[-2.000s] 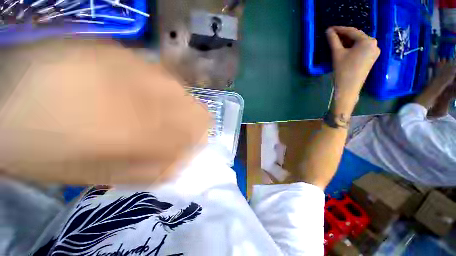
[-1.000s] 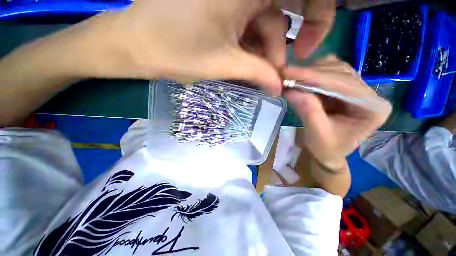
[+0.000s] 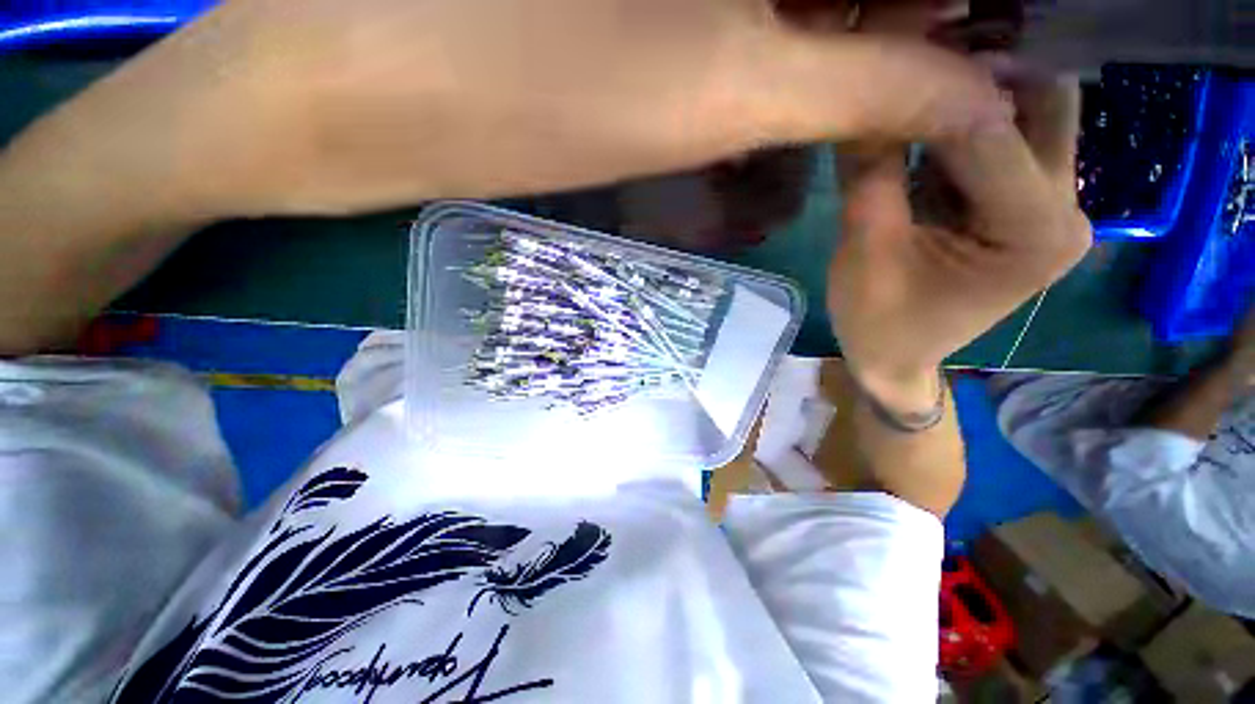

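My left forearm crosses the top of the view, and my left hand (image 3: 915, 90) is blurred and partly cut off by the top edge. My right hand (image 3: 957, 261) is just below it, fingers bent up and overlapping my left hand. What either hand holds is hidden. A clear plastic box (image 3: 785, 323) lies tilted at the table edge by my lap, with many silvery rod pieces (image 3: 578, 323) inside and a white patch at its right end. A dark, blurred metal part (image 3: 1142, 35) of the press shows at the top right, beside the fingers.
A blue tray of dark rings (image 3: 1135, 151) stands right of my hands, with another blue tray (image 3: 1211, 261) beside it. A blue tray rim (image 3: 110, 25) shows at top left. Another person's arm (image 3: 1218, 378) is at the right. Cardboard boxes (image 3: 1067, 571) and red items (image 3: 970, 619) are on the floor.
My hands held a rod piece between them above the box; they are now higher and further right, and the rod is no longer clearly visible. A dark metal part has entered at top right.
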